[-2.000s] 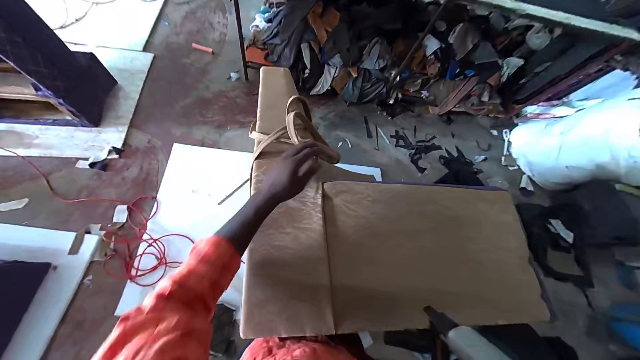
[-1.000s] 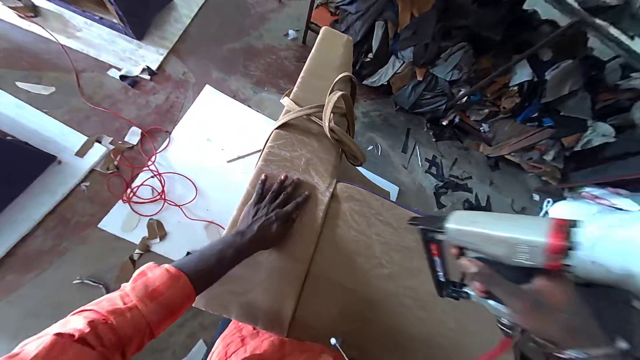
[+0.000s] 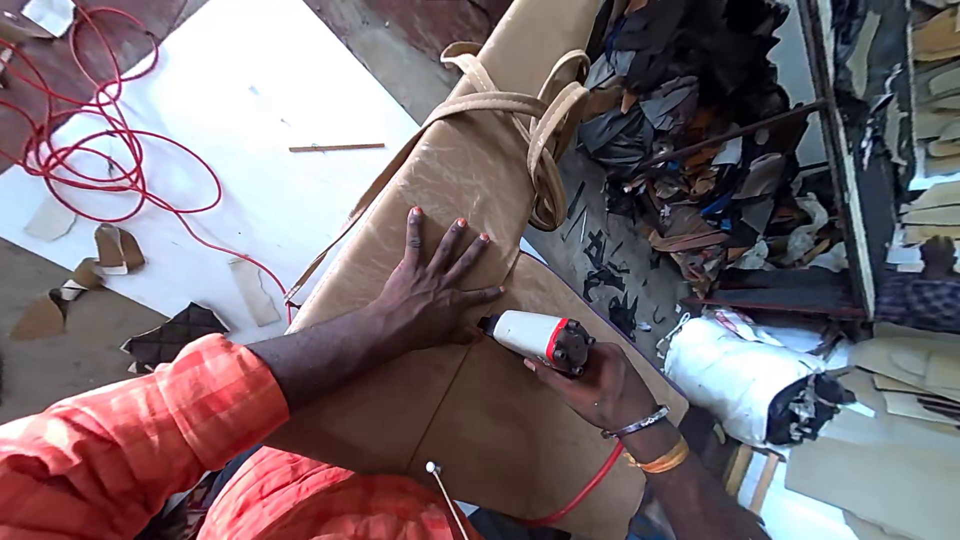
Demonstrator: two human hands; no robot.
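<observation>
Brown leather-like upholstery (image 3: 525,420) covers a long panel with a seam between its narrow and wide parts. My left hand (image 3: 435,300) lies flat on it beside the seam, fingers spread, holding nothing. In my right hand (image 3: 600,382) is a pneumatic staple gun (image 3: 529,335), white with a red band and black end cap; its nose is at the seam, close to my left thumb. A red air hose (image 3: 589,487) runs below my right wrist. A looped brown piping strip (image 3: 551,142) lies across the narrow part, above my left hand.
A white board (image 3: 262,75) with coiled red hose (image 3: 112,142) and scraps is on the floor at left. At upper right is a heap of fabric and leather scraps (image 3: 690,150) by a metal frame (image 3: 832,150). A stuffed white sack (image 3: 735,375) stands right. Another person's hand (image 3: 937,255) shows at the right edge.
The staple gun in my right hand has come from the right side onto the seam by my left hand. My left hand, earlier near the piping loops, lies flat lower down. The view has turned and come closer.
</observation>
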